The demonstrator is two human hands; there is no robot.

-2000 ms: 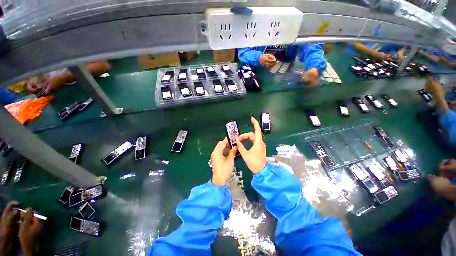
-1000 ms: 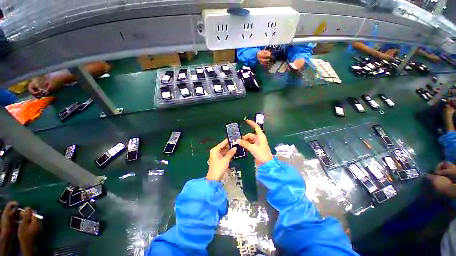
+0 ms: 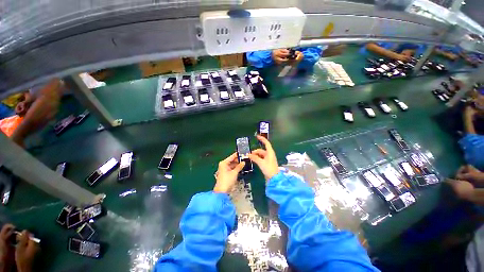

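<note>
A dark, part-built keypad phone (image 3: pixel 243 149) with a pale grey face is held upright between my two hands. My left hand (image 3: pixel 229 173) grips its lower left side with thumb and fingers. My right hand (image 3: pixel 265 161) touches its lower right side, with thumb and fingertips on its face. Any small piece at the fingertips is too small to tell. Another phone (image 3: pixel 264 129) lies just beyond my right fingers. A die-cut sheet (image 3: pixel 245 207) with shiny, pale cut shapes lies below my hands, between my blue sleeves.
Shiny crinkled film (image 3: pixel 331 192) lies right of my right sleeve. A clear tray (image 3: pixel 366 151) with phones is at the right. A blister tray (image 3: pixel 199 110) stands across the bench. Metal shelf posts (image 3: pixel 48 175) rise at the left. Other workers' hands are around the bench.
The held phone is lower and more upright than two seconds ago, and my right fingers have closed in on it. Loose phones on the green surface have shifted left in view.
</note>
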